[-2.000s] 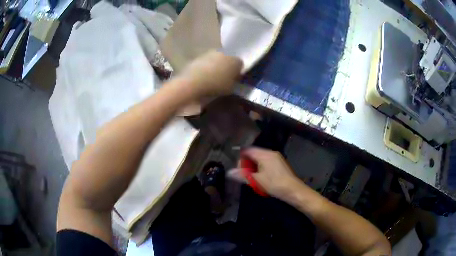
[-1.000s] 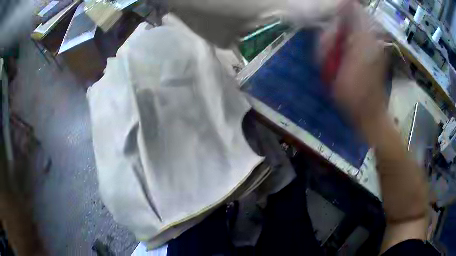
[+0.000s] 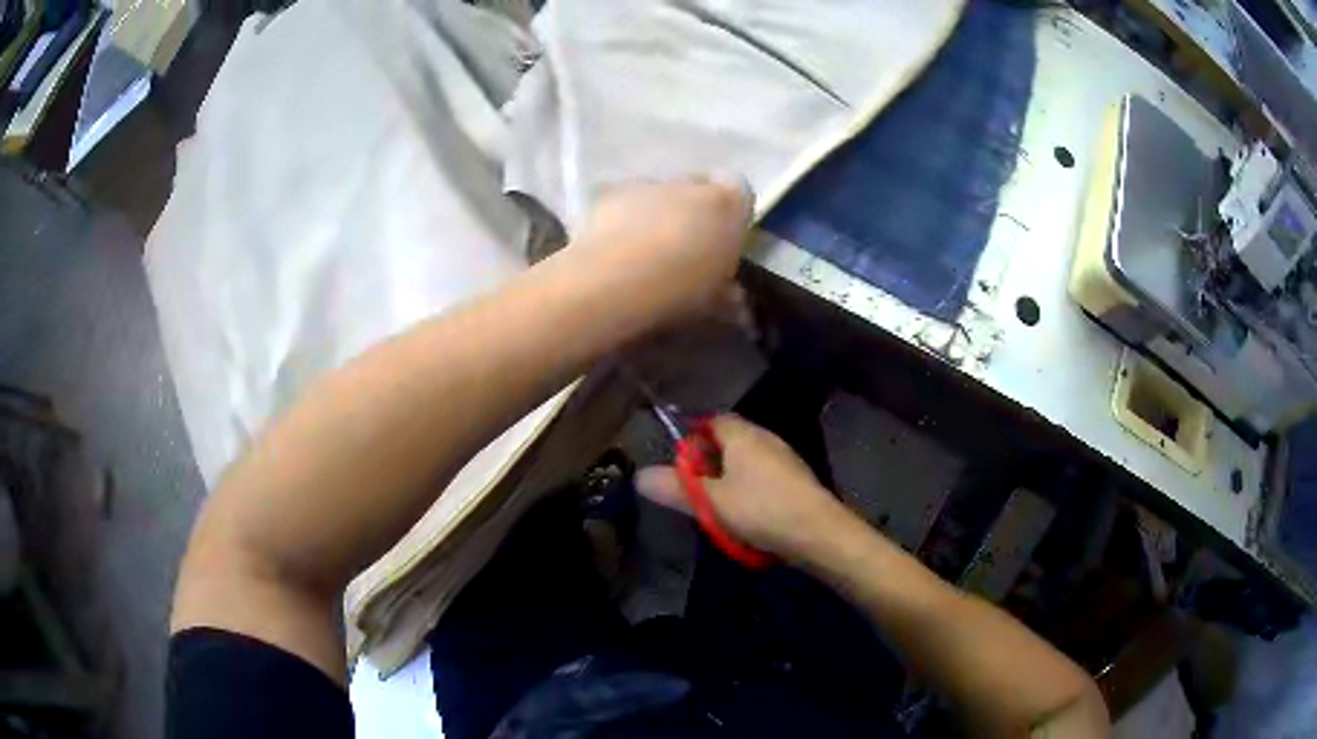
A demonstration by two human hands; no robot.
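A pale beige garment panel (image 3: 693, 108) lies partly over the table edge, its serged rim running up to the right. My left hand (image 3: 672, 238) is closed on this panel near its corner. My right hand (image 3: 766, 484) holds scissors with red handles (image 3: 701, 491), blades pointing up and left toward the cloth below my left hand. The blade tips are hard to make out. More stacked beige panels (image 3: 289, 217) spread over the left side and my lap, partly hidden by my left forearm.
A dark blue cloth (image 3: 932, 173) lies on the worn cream table (image 3: 997, 339). An overlock machine (image 3: 1199, 246) stands at the right. Dark shelving parts sit under the table. Speckled floor (image 3: 116, 332) shows at the left, with boards at upper left.
One second ago my right hand with the scissors was raised over the blue cloth. It is now low beside the table, and my left hand is on a panel now laid partly over the blue cloth.
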